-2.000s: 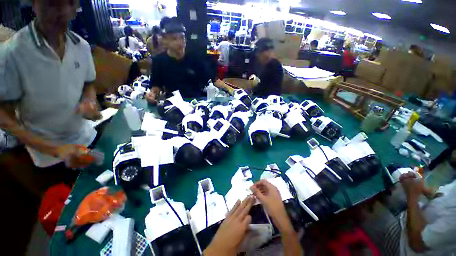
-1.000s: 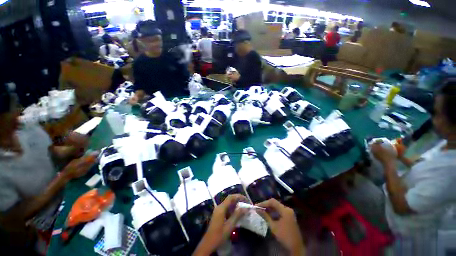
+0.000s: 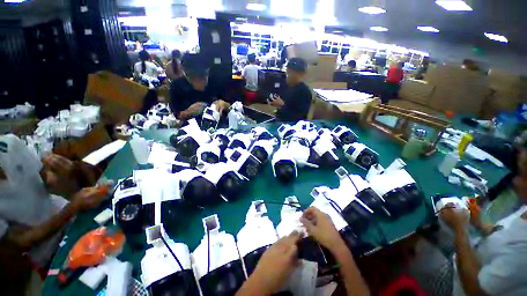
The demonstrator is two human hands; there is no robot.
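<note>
White dome cameras with black lower heads stand in a row along the table's near edge. My left hand (image 3: 278,257) is low in front of the row, its fingertips against one camera (image 3: 290,215). A palm-sized white label stack (image 3: 304,278) shows beside its palm and appears held there, partly hidden. My right hand (image 3: 325,228) is at the same camera's upper body, thumb and fingers pinched together close to my left fingertips. Whether a small sticker is between them is too blurred to tell. My hands partly cover this camera.
More cameras (image 3: 286,165) lie behind on the green table (image 3: 254,196). An orange crumpled item (image 3: 95,248) and small white boxes (image 3: 118,277) are at near left. People work at left, right (image 3: 497,254) and across the table. A wooden frame (image 3: 404,122) is at back right.
One second ago my hands held the white stack between them below the row. Now they are raised and forward at a camera. The view has tilted up slightly.
</note>
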